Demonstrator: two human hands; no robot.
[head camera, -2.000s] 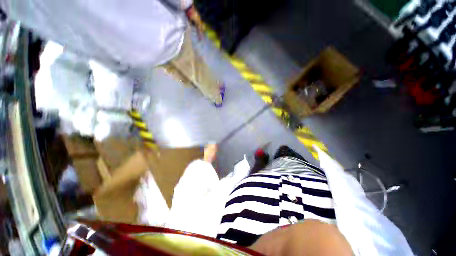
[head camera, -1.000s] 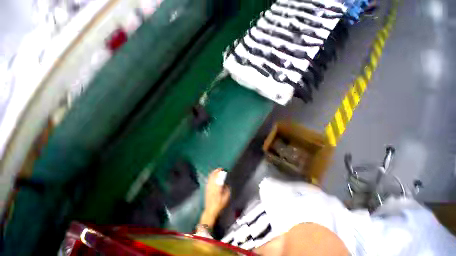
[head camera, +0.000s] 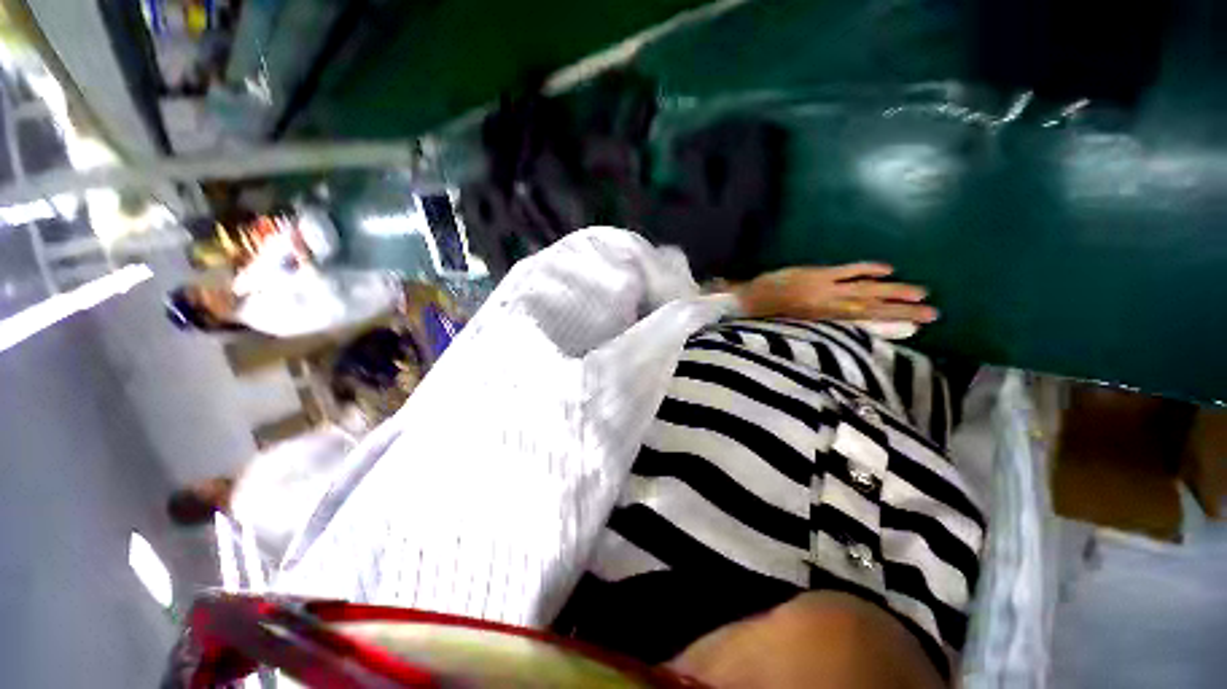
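Note:
My left hand (head camera: 841, 296) reaches out of a white sleeve and lies flat at the near edge of the glossy green bench top (head camera: 875, 222). Its fingers are extended and somewhat apart, with a white covering on one finger. Nothing shows in it. Dark heaps that look like black foam inserts (head camera: 572, 168) lie on the bench beyond my sleeve; blur hides single pieces. My right hand is not in view; only a white sleeve or coat edge shows at the right.
A white-edged tray with dark contents (head camera: 441, 232) lies farther along the bench. People in white (head camera: 303, 289) are at the far left. An open brown carton (head camera: 1117, 458) stands below the bench edge at the right. A large dark shape is at the top right.
The view has swung from the floor and aisle to the bench and along the line. My left hand now lies farther right in the picture, with its sleeve across the middle. The striped stack has left view.

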